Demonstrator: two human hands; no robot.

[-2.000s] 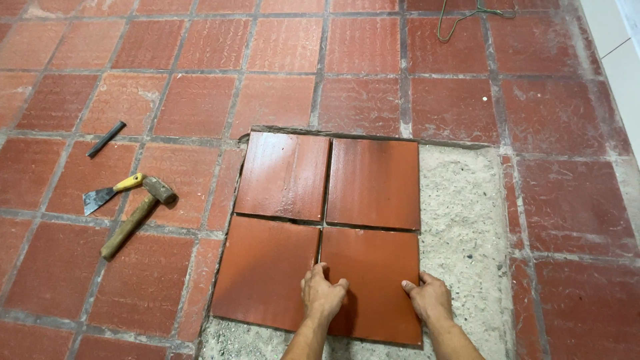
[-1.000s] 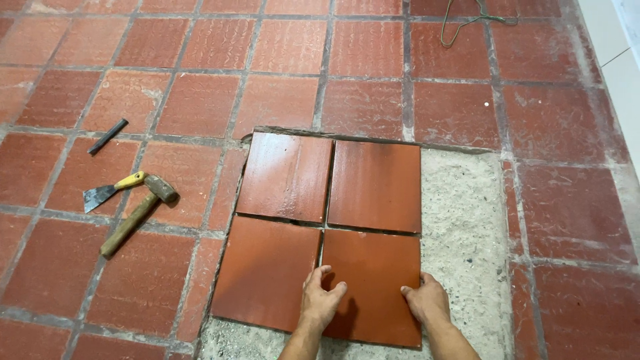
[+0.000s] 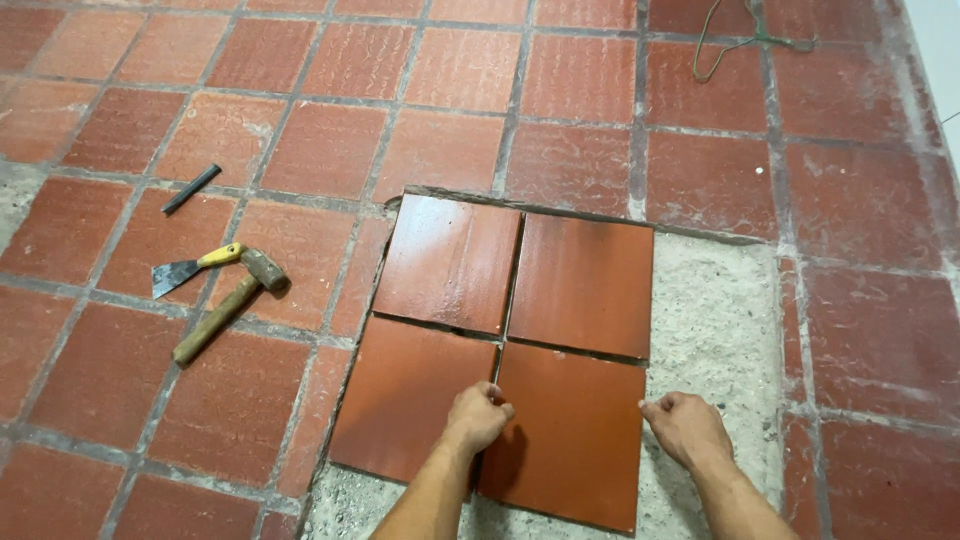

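Several glossy terracotta tiles lie in a two-by-two block on bare concrete, with narrow gaps between them. My left hand [image 3: 480, 414] is over the gap beside the lower right tile [image 3: 566, 442], fingers bent, near that tile's left edge. My right hand [image 3: 686, 427] has its thumb and fingertips at the same tile's right edge. Whether either hand presses on the tile I cannot tell. The lower left tile [image 3: 412, 397] lies left of my left hand. Above are the upper left tile [image 3: 450, 262] and the upper right tile [image 3: 581, 285].
A wooden-handled hammer [image 3: 221, 315] and a yellow-handled scraper [image 3: 180, 276] lie on the old tiled floor at left, with a dark metal bar [image 3: 191, 189] above them. Rough concrete [image 3: 712, 322] shows at the right, below the old floor's edge. A green cord [image 3: 739, 45] lies at upper right.
The fingers of both hands have drawn in closer together than a second ago. The tiles and the tools lie as before.
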